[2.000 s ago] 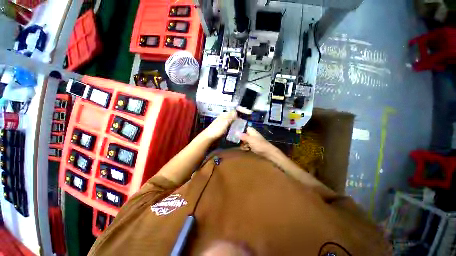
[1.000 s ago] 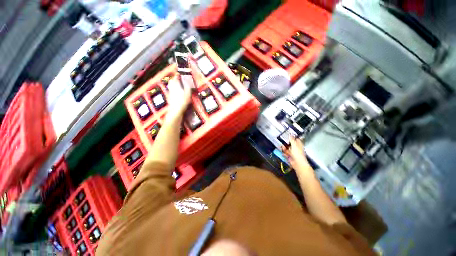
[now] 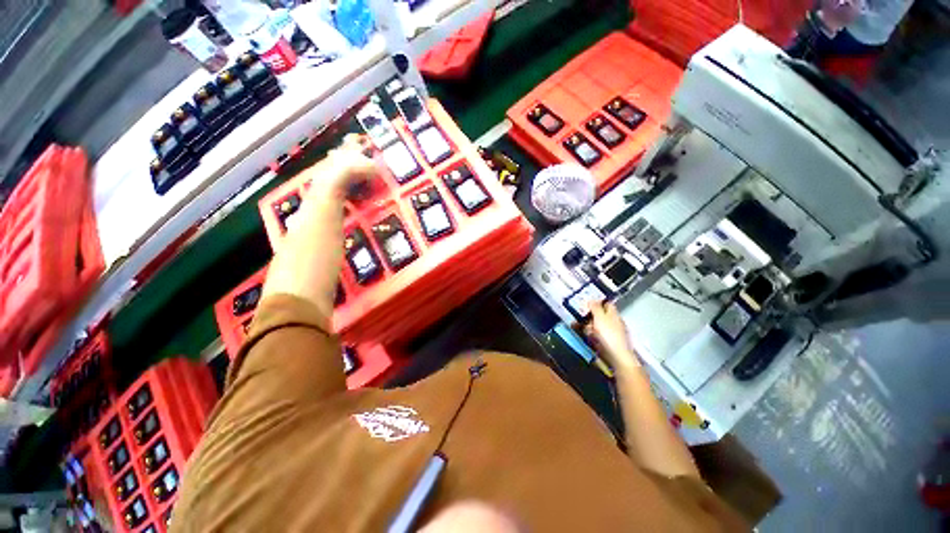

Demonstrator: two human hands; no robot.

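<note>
My left hand (image 3: 347, 175) is over the red-orange assembly tray (image 3: 492, 232), its fingers at a dark closed device (image 3: 360, 191); whether they grip it is hidden. Other closed devices (image 3: 431, 212) lie in the tray's pockets. Two opened devices, one (image 3: 398, 156) beside the other (image 3: 430, 137), lie at the tray's far end. My right hand (image 3: 607, 327) is at the front edge of the machine bed. Its fingertips are beside a device (image 3: 585, 300) at the left machine fixture (image 3: 619, 271); I cannot tell if they hold it.
A small round fan (image 3: 563, 194) stands between the tray stack and the white-grey machine (image 3: 771, 115). Another red tray (image 3: 594, 78) with closed devices is behind. A white shelf (image 3: 125, 224) holds a device stack (image 3: 208, 117). More tray stacks stand at left. A blue tool-like item (image 3: 575, 344) lies before the machine.
Since two seconds ago, the view has turned left and the opened device has gone from both hands to the tray. Since one second ago, my left hand has moved off it to a closed device.
</note>
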